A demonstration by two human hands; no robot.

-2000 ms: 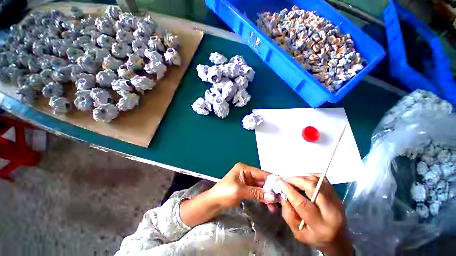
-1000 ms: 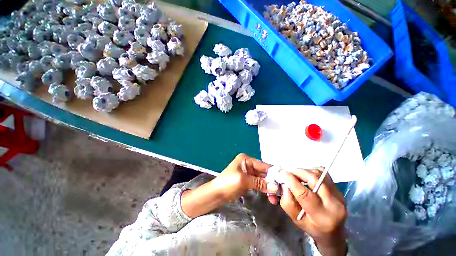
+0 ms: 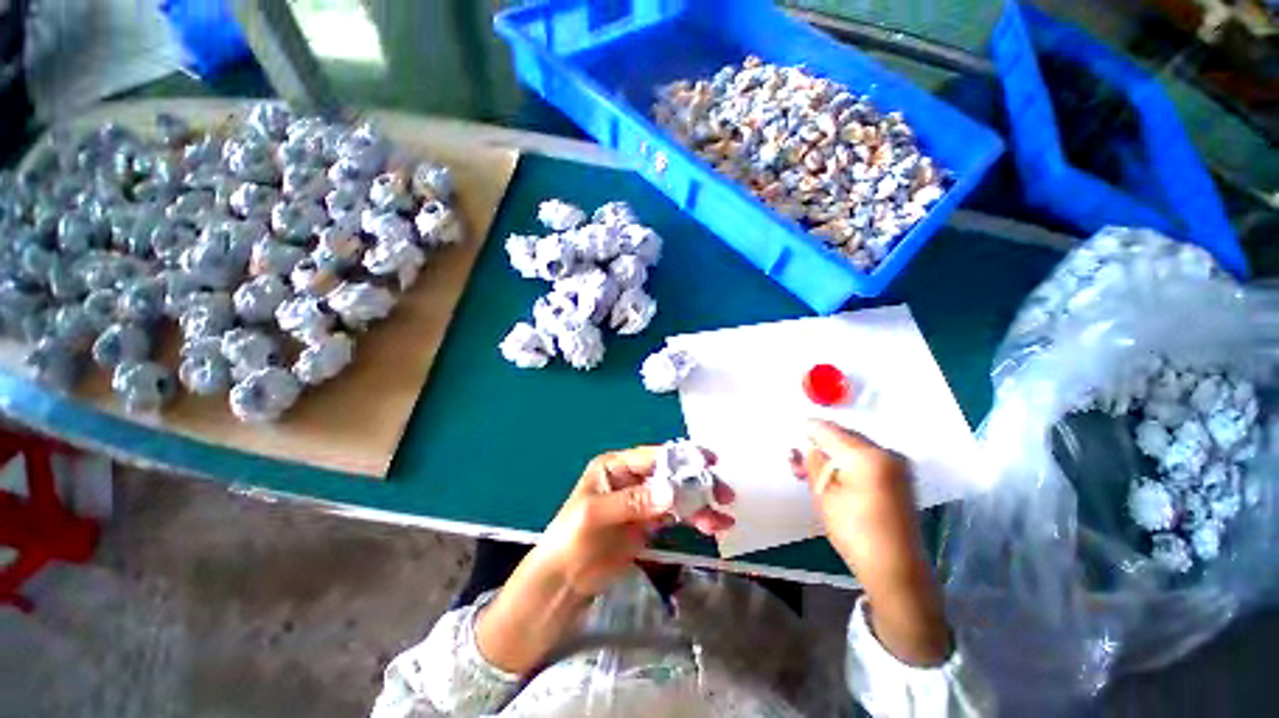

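My left hand (image 3: 617, 508) holds a white-grey knobbly resin body (image 3: 682, 477) between thumb and fingers over the paper's near left edge. My right hand (image 3: 858, 494) is over the right part of the white paper sheet (image 3: 750, 400), just below the red cap (image 3: 828, 384), with its fingers bent together. The hand is slightly blurred; a pale bit shows at its fingers, and whether it is the stick I cannot tell. Another resin body (image 3: 669, 368) sits at the paper's left corner.
A loose pile of bodies (image 3: 582, 281) lies left of the paper. A brown board (image 3: 368, 410) at left bears many bodies. A blue bin (image 3: 800, 274) of small parts stands behind. A clear plastic bag (image 3: 1031, 561) with white bodies and a second blue bin (image 3: 1045, 133) are right.
My hands have parted. The right moved up toward the red cap, and the stick no longer shows lengthwise across it. The left keeps the body, now in fuller view. The camera view has shifted.
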